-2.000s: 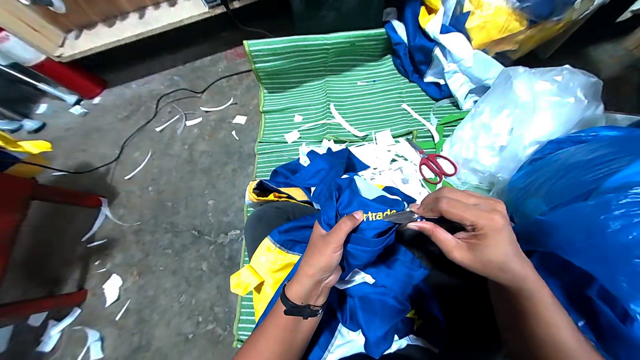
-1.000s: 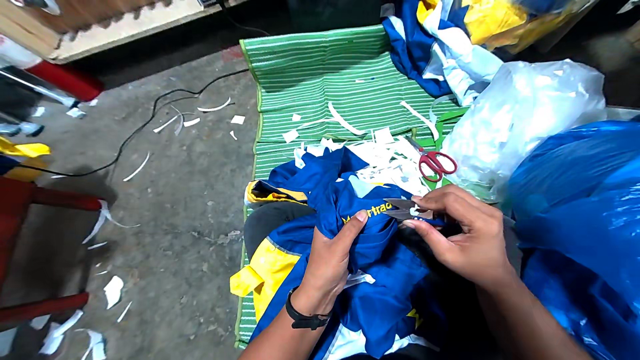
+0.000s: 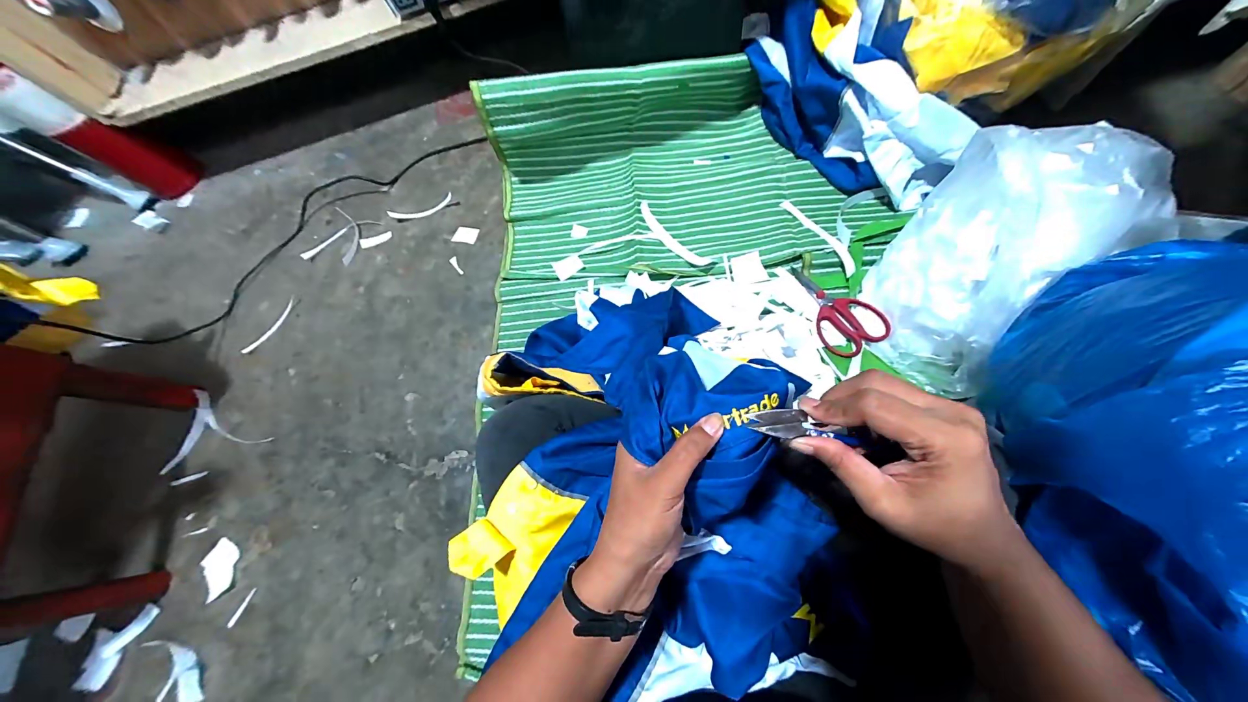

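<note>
A blue garment [image 3: 746, 546] with yellow and white panels lies bunched over my lap, yellow embroidered lettering facing up. My left hand [image 3: 653, 497], with a black band at the wrist, grips the cloth, its thumb beside the lettering. Between the thumb and fingers of my right hand [image 3: 907, 458] are small thread snips [image 3: 785, 422], their metal blades pointing left over the end of the lettering. Red-handled scissors [image 3: 850, 324] lie just beyond my right hand, by a heap of white scraps [image 3: 756, 317].
Beneath the work spreads a green striped mat [image 3: 624, 146]. A clear plastic bag [image 3: 1024, 234] and a blue plastic bag [image 3: 1131, 409] stand at the right. More blue and white cloth [image 3: 868, 117] lies at the back. A black cable [image 3: 283, 239] crosses the floor near a red stool [image 3: 107, 385].
The snips in my right hand have shifted slightly over the lettering, which shows more of its right end than one second ago. My left hand keeps its hold on the cloth.
</note>
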